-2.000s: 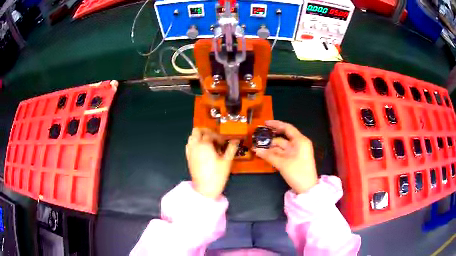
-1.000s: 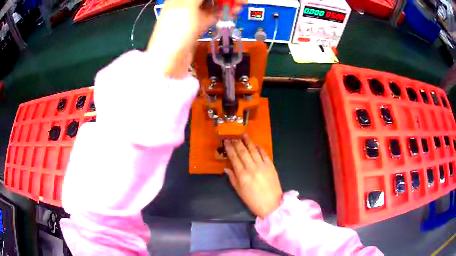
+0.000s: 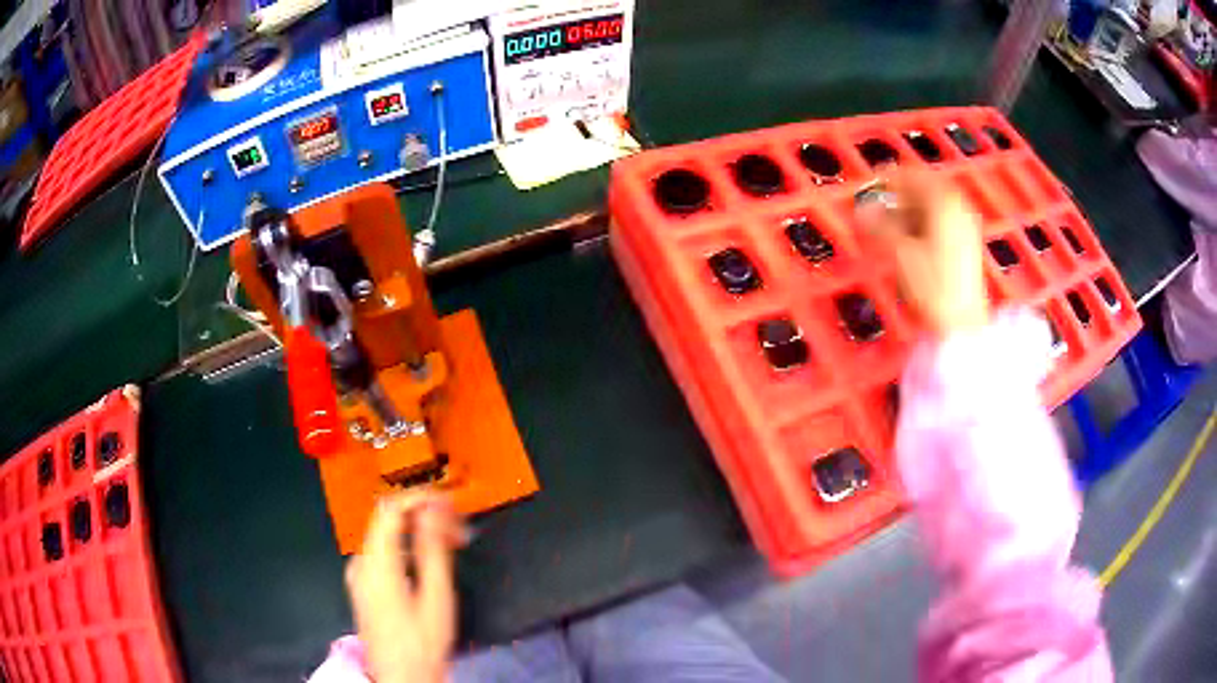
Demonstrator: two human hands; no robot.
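Note:
The orange test fixture (image 3: pixel 487 414) stands left of centre. Its red clamp handle (image 3: pixel 311 394) points down towards me. Something dark shows in the nest (image 3: pixel 414 474); I cannot tell whether it is a watch unit. My left hand (image 3: pixel 407 580) is blurred at the fixture's front edge, fingers apart, with nothing seen in it. My right hand (image 3: pixel 934 247) is blurred over the right foam tray (image 3: pixel 694 387), fingertips at a pocket in its second row. A small shiny thing shows at the fingertips; whether they grip it is unclear. Black watch units (image 3: pixel 734 268) sit in many pockets.
The left foam tray (image 3: pixel 80 587) holds several units. A blue tester box (image 3: pixel 320 147) and a white power supply (image 3: pixel 563 67) stand behind the fixture, with thin leads at the box. Another red tray (image 3: pixel 114 127) lies at the back left. A person's pink sleeve shows at the right edge.
The view has turned right. The red clamp handle has swung down. My left hand has left it for the fixture's front edge. My right hand has moved from the nest to the right tray.

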